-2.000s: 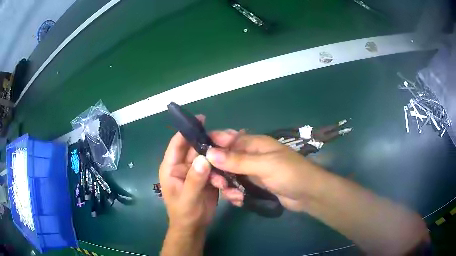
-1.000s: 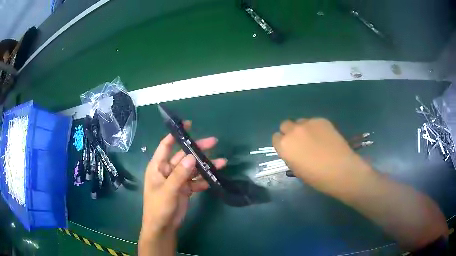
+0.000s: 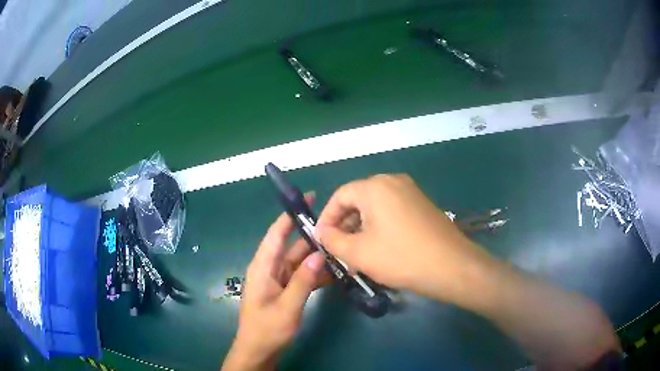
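Note:
My left hand (image 3: 278,290) holds a long black housing (image 3: 286,190) from below. The housing slants from upper left to lower right, with its open side facing up and a silvery strip inside. My right hand (image 3: 383,228) is over the middle of the housing, thumb and fingertips pinched at the open side. A thin white stick (image 3: 307,223) shows at these fingertips, lying along the housing; its far end is hidden. Pliers-like brown prongs (image 3: 483,219) stick out beyond my right hand, which hides the bundle of white sticks.
Blue bin (image 3: 72,275) with white sticks at left, beside part-built black units (image 3: 137,268) and a clear bag of black parts (image 3: 165,206). Small dark parts (image 3: 233,287) lie left of my left hand. Two black units (image 3: 305,72) lie beyond the white strip (image 3: 376,138). Silvery-white heap (image 3: 608,196) at right.
My right hand has come back from the white sticks to the housing, and a white stick now shows there. My left hand still holds the housing. The view has shifted.

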